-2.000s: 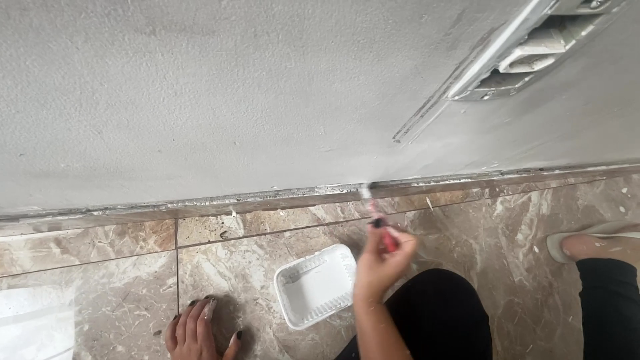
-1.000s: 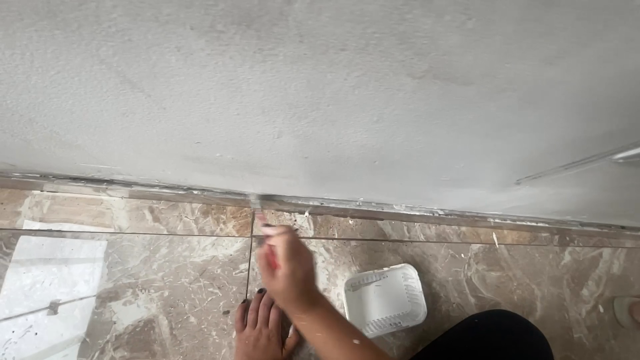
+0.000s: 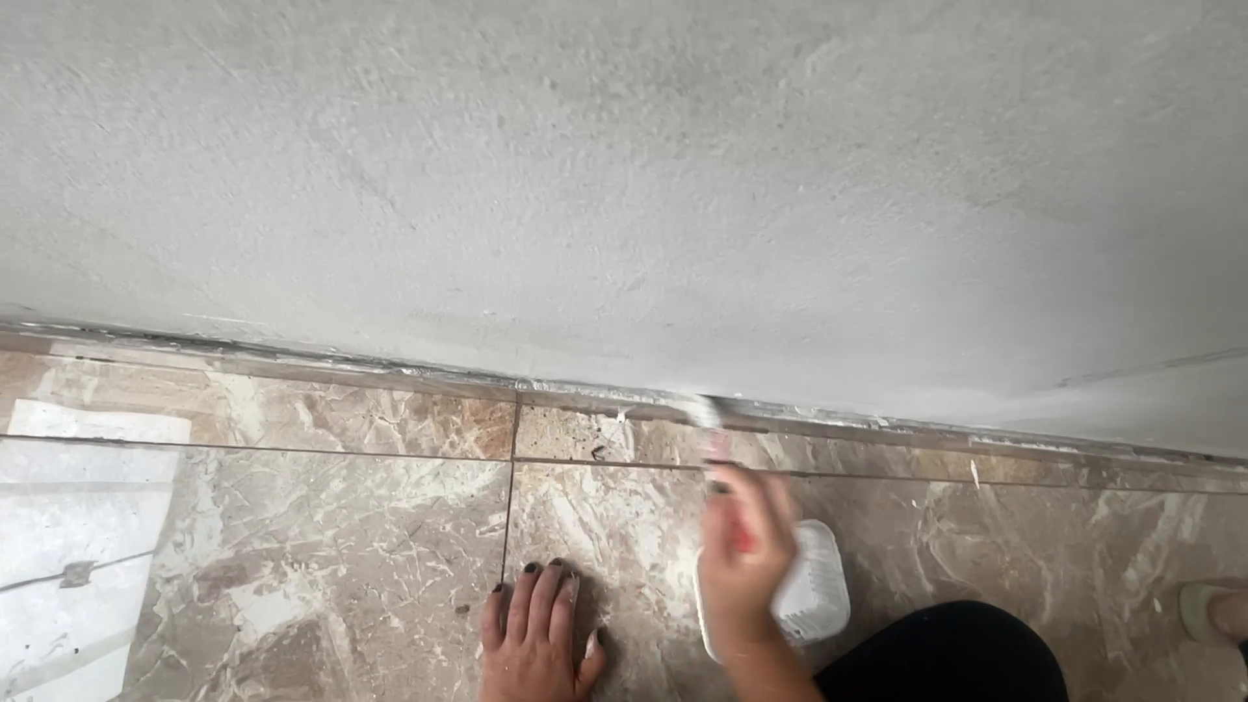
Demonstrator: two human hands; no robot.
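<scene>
My right hand (image 3: 746, 556) is closed around the red handle of a paintbrush (image 3: 710, 424), which is blurred. Its whitish bristles touch the bottom of the grey painted wall (image 3: 624, 195), along the top edge of the tile baseboard (image 3: 429, 380). Partly behind my right hand and wrist, a white plastic tray (image 3: 824, 585) rests on the floor. My left hand (image 3: 534, 629) lies palm down on the marbled floor tile, fingers a little apart, beside a dark grout line, holding nothing.
Marbled tiles (image 3: 341, 556) cover the floor, with a bright reflection at the left. My knee in black cloth (image 3: 951, 653) is at the bottom right. Part of a foot in a light shoe (image 3: 1204, 612) shows at the right edge. White specks and smears mark the baseboard's edge.
The brush in my right hand went left along the wall's foot, then back right, past the tile joint. My left hand stays flat on the floor. The view has shifted left.
</scene>
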